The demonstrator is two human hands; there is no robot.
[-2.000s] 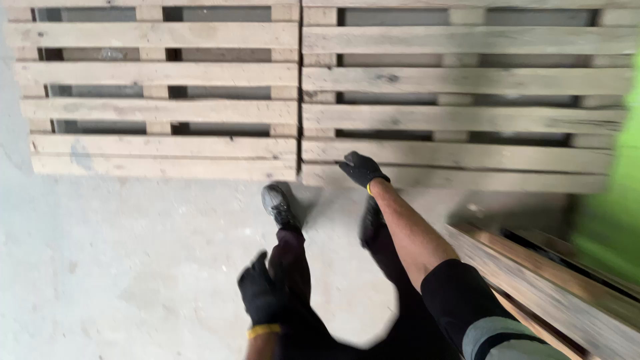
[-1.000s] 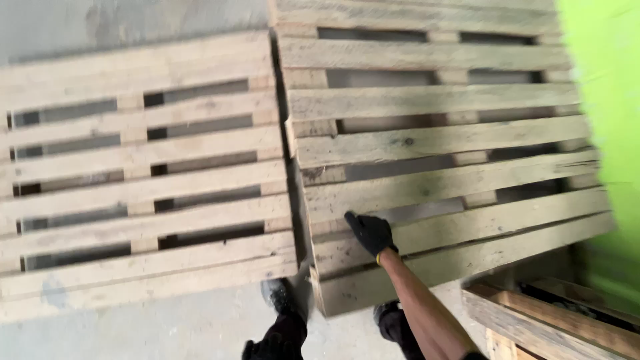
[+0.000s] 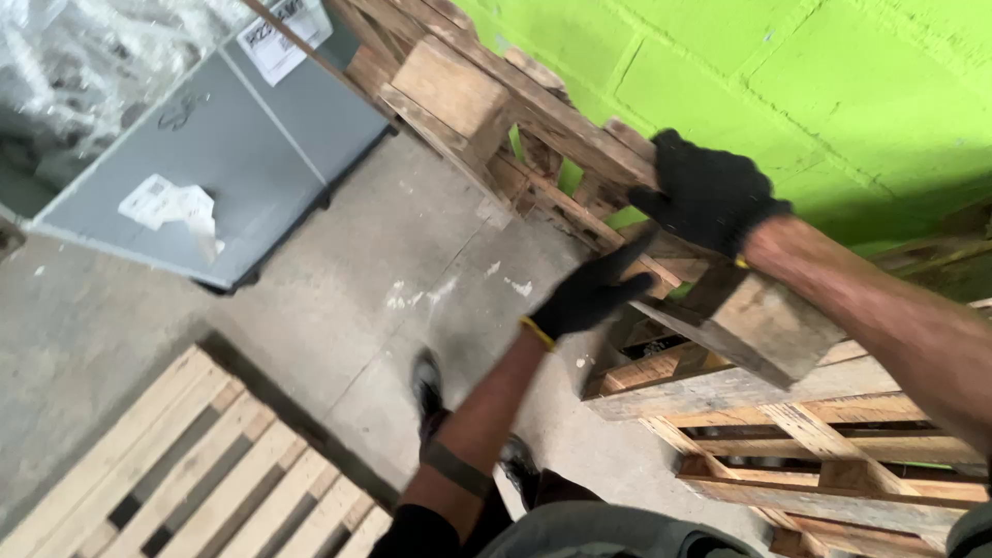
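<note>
A weathered wooden pallet (image 3: 573,139) stands on edge beside the green wall, with its blocks facing left. My right hand (image 3: 709,194), in a black glove, is shut on the upper edge of this pallet. Lower and to the left, my left hand (image 3: 593,294), also gloved in black, is slightly blurred, its fingers apart close to the pallet's boards; whether it touches them I cannot tell. A square wooden block (image 3: 775,318) of the pallet shows below my right wrist.
More pallets (image 3: 821,496) lean at the lower right. A light wooden pallet (image 3: 225,473) lies at the lower left. At the upper left is a grey container (image 3: 225,147) with clear plastic film (image 3: 101,62) inside and labels outside. A green block wall (image 3: 775,93) rises behind.
The view has swung strongly toward the green wall and grey container. My right hand, earlier over the light flat pallets, is now on the upright pallet. My left hand is back in view, near it.
</note>
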